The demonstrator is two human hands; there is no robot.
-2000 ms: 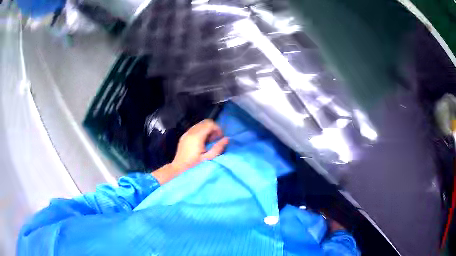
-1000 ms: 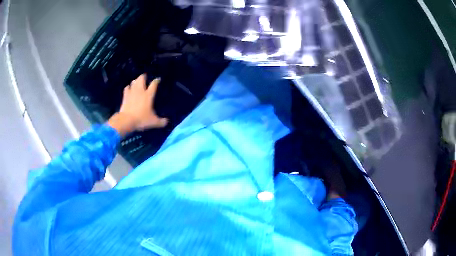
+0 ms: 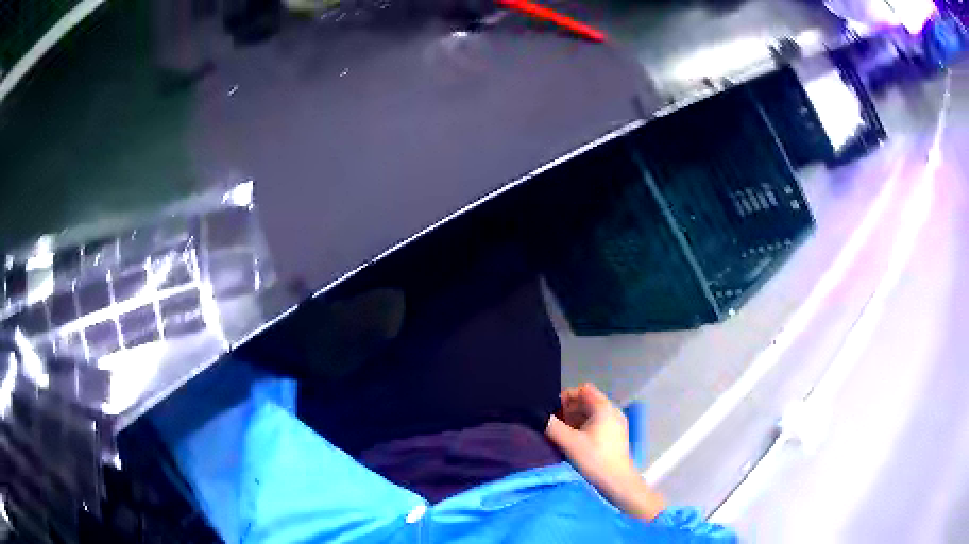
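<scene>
My right hand (image 3: 600, 441) is low right of centre, beside my dark-clothed thigh. Its fingers are curled, and I cannot tell whether they hold anything. My left hand is not in view. Clear glossy die-cut pad sheets (image 3: 138, 303) with grids of dark rectangles lie at the left, over the bench edge. Their lower left part is blurred.
The dark bench mat (image 3: 425, 138) ends at a pale, slanting bench edge. A dark green crate (image 3: 680, 234) stands below it at the right. A red brush handle (image 3: 553, 18) lies at the top. A grey floor with pale lines runs along the right.
The view has swung to the right. The pad sheets now sit at the left and another crate shows at the right. My left hand has gone out of view; my right hand shows clearly.
</scene>
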